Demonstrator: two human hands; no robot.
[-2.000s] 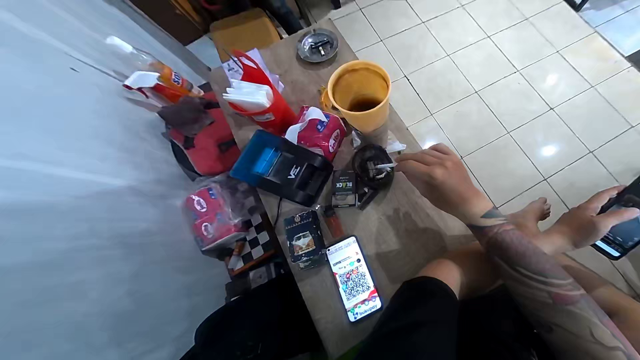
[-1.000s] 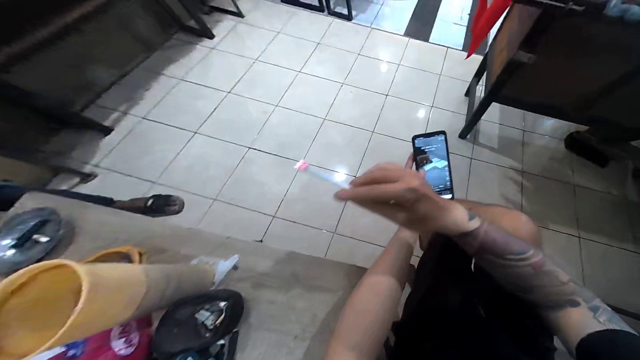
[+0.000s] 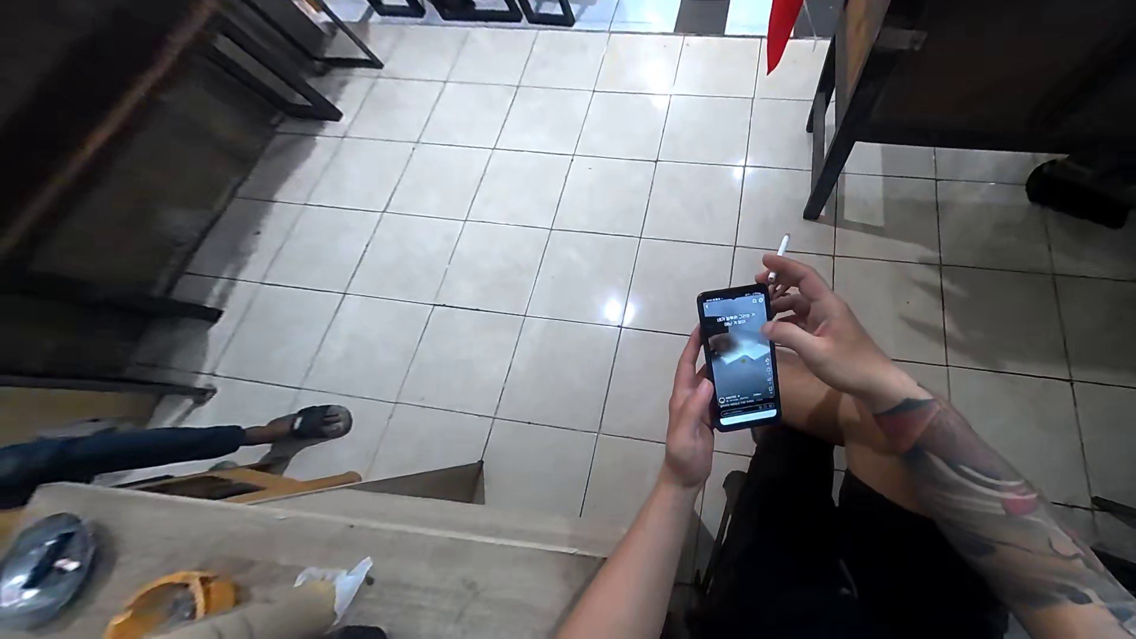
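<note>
A black smartphone [image 3: 740,359] with a lit screen is held upright in my left hand [image 3: 692,417], whose fingers and thumb wrap its left edge. My right hand [image 3: 821,333] is at the phone's right edge, its thumb over or on the screen; I cannot tell whether it presses. A white cigarette [image 3: 781,253] points up from between the fingers of that hand. Both hands are above my lap, beside the table.
The wooden table [image 3: 461,568] at lower left bears a glass ashtray [image 3: 46,568], a yellow-orange container [image 3: 177,603] and crumpled tissue [image 3: 342,586]. A person's sandalled foot [image 3: 321,422] rests on the tiled floor. A dark table's leg [image 3: 830,177] stands at upper right.
My right hand with the cigarette, over the table's ashtray two seconds ago, is now beside the phone. The view has swung toward the floor.
</note>
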